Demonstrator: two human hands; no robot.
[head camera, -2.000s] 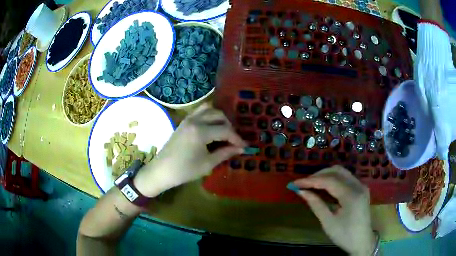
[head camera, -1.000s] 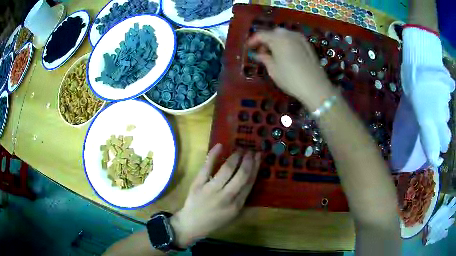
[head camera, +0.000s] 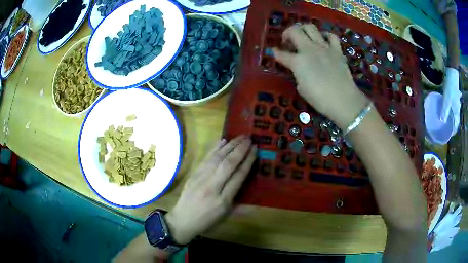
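The dark-red keycap tray (head camera: 287, 198) lies in front of me, with two fields of holes and shiny round keycaps (head camera: 304, 118) on it. A teal modifier keycap (head camera: 267, 154) lies in a slot at the left of the near field. My left hand (head camera: 210, 180) rests with its fingertips on the tray's left edge, fingers extended, nothing seen in it. My right hand (head camera: 318, 72) reaches over the far field, thumb and fingers bent down at its upper left. A small teal piece shows near the thumb tip; whether it is held or seated is unclear.
Left of the tray are plates of yellow (head camera: 125, 156) and teal modifier keycaps (head camera: 134, 43), and bowls of round teal (head camera: 200, 64) and yellow keycaps (head camera: 74, 79). Right are a lilac bowl (head camera: 436, 120), orange keycaps (head camera: 431, 190), black keycaps (head camera: 426, 49) and another person's gloved hand (head camera: 451, 97).
Since the oldest frame, my right hand has moved from the near edge to the far field and my left hand to the tray's edge. The gloved hand and lilac bowl have moved right.
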